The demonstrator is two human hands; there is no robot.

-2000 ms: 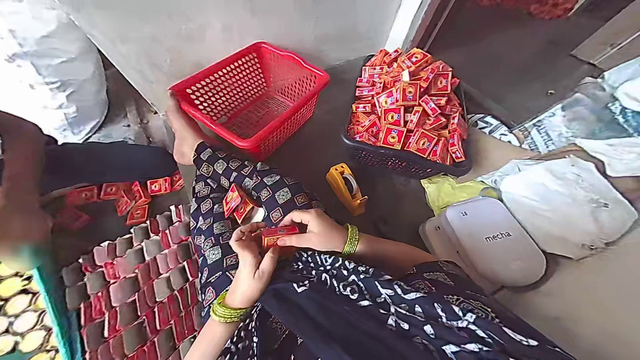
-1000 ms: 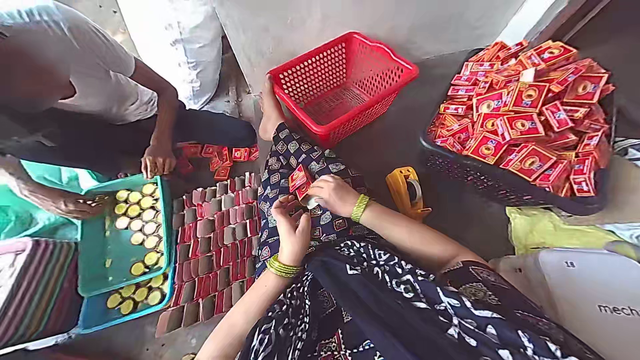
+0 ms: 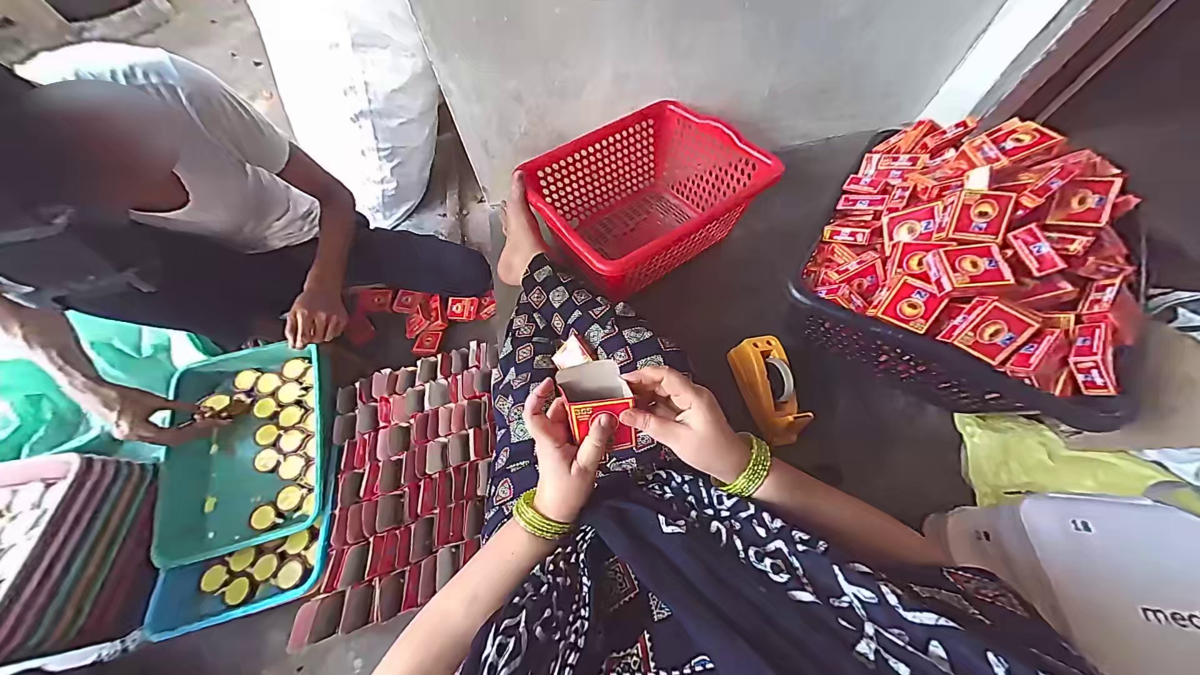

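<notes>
Between my hands, above my lap, is a small red cardboard box (image 3: 600, 419) with its pale-lined top flap raised. My left hand (image 3: 565, 448) grips it from the left, thumb on the printed front. The fingers of my right hand (image 3: 682, 419) hold its right side near the flap. Just beyond, another small red and white carton (image 3: 573, 351) lies on my patterned trousers. A yellow tape dispenser (image 3: 767, 389) stands on the floor right of my hands. Rows of small boxes with raised flaps (image 3: 408, 478) stand on the floor to the left.
A red plastic basket (image 3: 647, 258) stands ahead; a dark basket (image 3: 947, 361) heaped with red boxes is at right. At left a co-worker reaches into a teal tray (image 3: 239, 544) of round yellow-topped pieces. Loose red boxes (image 3: 428, 339) lie near the co-worker's knee. A white appliance (image 3: 1097, 562) is lower right.
The box in my hands now shows a raised flap; two seconds ago a red box lay flat between my fingers. The view has swung left. The co-worker's left-side hand has moved farther into the teal tray.
</notes>
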